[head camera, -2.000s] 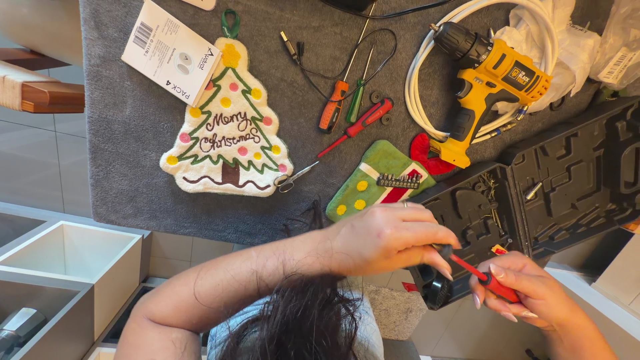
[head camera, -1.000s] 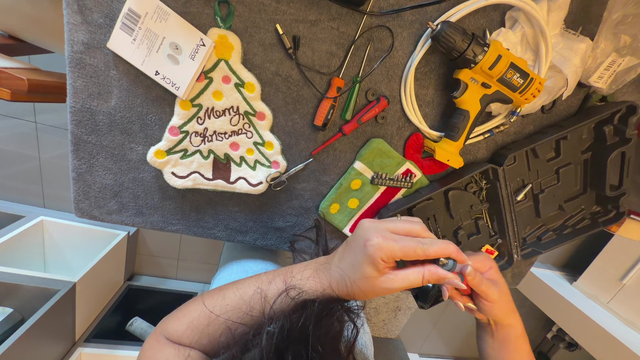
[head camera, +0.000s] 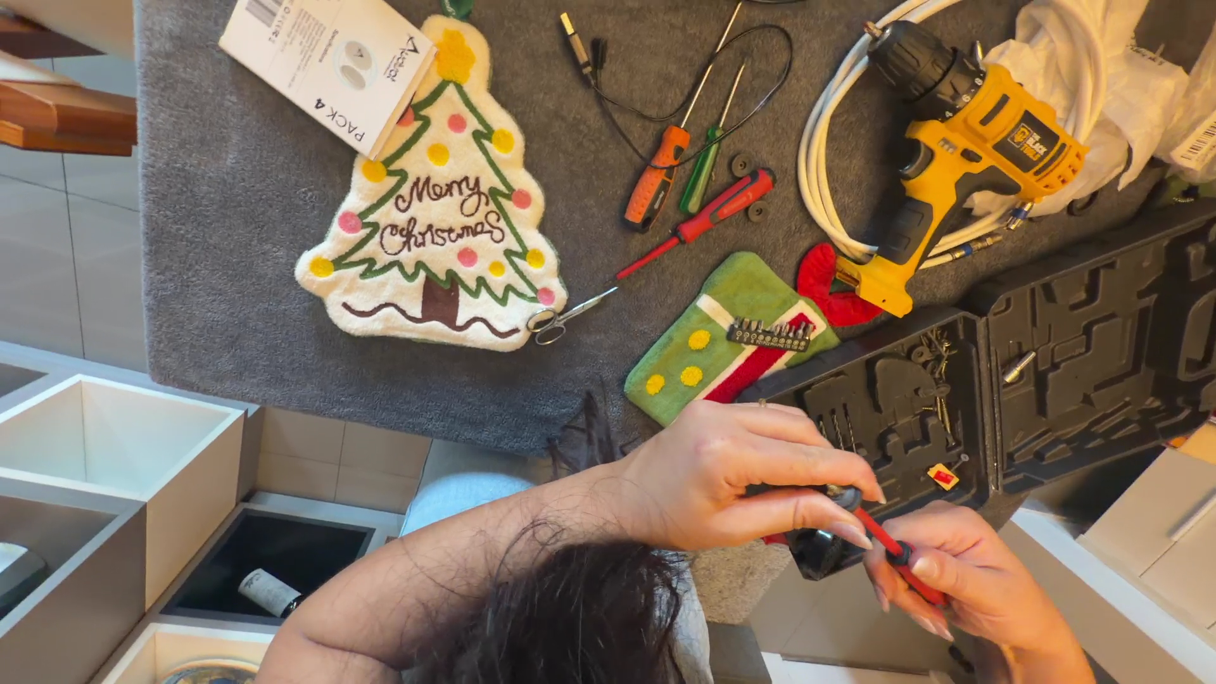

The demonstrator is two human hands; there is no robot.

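My left hand [head camera: 760,475] is closed around a small dark cylindrical part [head camera: 844,496], mostly hidden by the fingers. My right hand [head camera: 959,570] grips the red and black handle of a screwdriver [head camera: 879,532], whose red shaft points up-left to the dark part; its tip is hidden there. Above the hands, a row of screwdriver bits [head camera: 769,334] lies on a green gift-shaped felt mat [head camera: 698,351]. Beside it is an open black tool case [head camera: 893,408]. A second red screwdriver [head camera: 727,204], an orange one [head camera: 655,180] and a green one [head camera: 703,166] lie on the grey cloth.
On the grey cloth [head camera: 237,247] lie a Christmas tree mat [head camera: 446,209], a white card box [head camera: 332,66], small scissors [head camera: 570,318], a thin black cable [head camera: 608,95], a yellow cordless drill [head camera: 978,152] and a coiled white cable [head camera: 817,171]. Open drawers [head camera: 114,446] stand at lower left.
The hands came together around the dark part one second ago; now the red shaft shows between them again, with my right hand lower and farther from my left.
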